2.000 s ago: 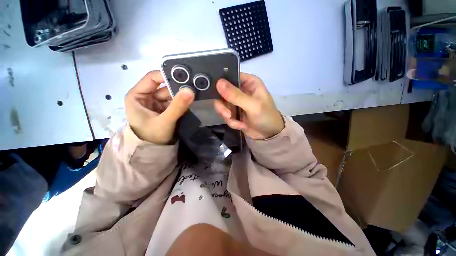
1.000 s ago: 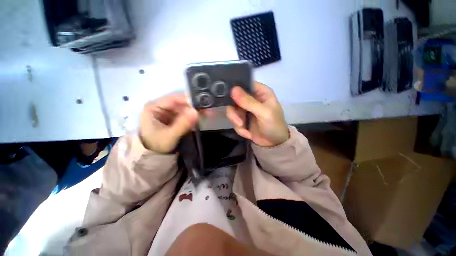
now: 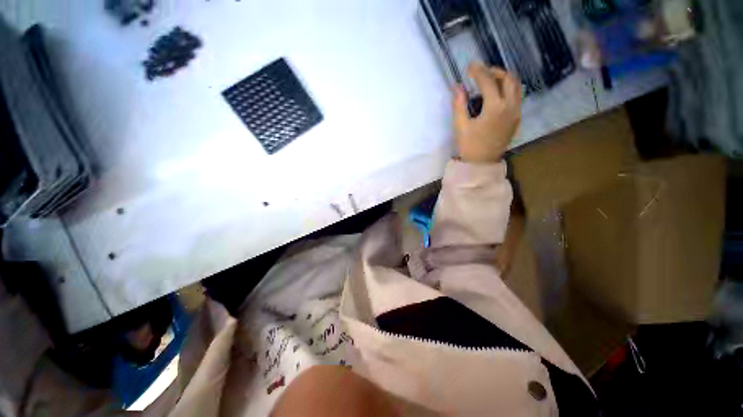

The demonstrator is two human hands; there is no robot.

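Note:
My right hand [image 3: 489,114] is at the near end of the black phone frames [image 3: 461,41] standing at the right of the table. Its fingers are curled and a dark part shows between thumb and fingertips; whether it grips a frame cannot be told. My left hand is out of the picture; a sleeve shows at the lower left. The black pad sheet [image 3: 274,106] with rows of small holes lies at mid table. A stack of frames [image 3: 50,147] with rounded rims is at the left edge.
Loose black pieces [image 3: 173,53] lie beyond the sheet. More frames [image 3: 542,41] stand right of my hand, near blue items and plastic at the far right. An open brown carton [image 3: 676,236] is below the table's right edge.
The frame with lens rings has left my hands and is not identifiable now. My right hand has moved right to the standing frames. My left hand has left the picture. The view has turned.

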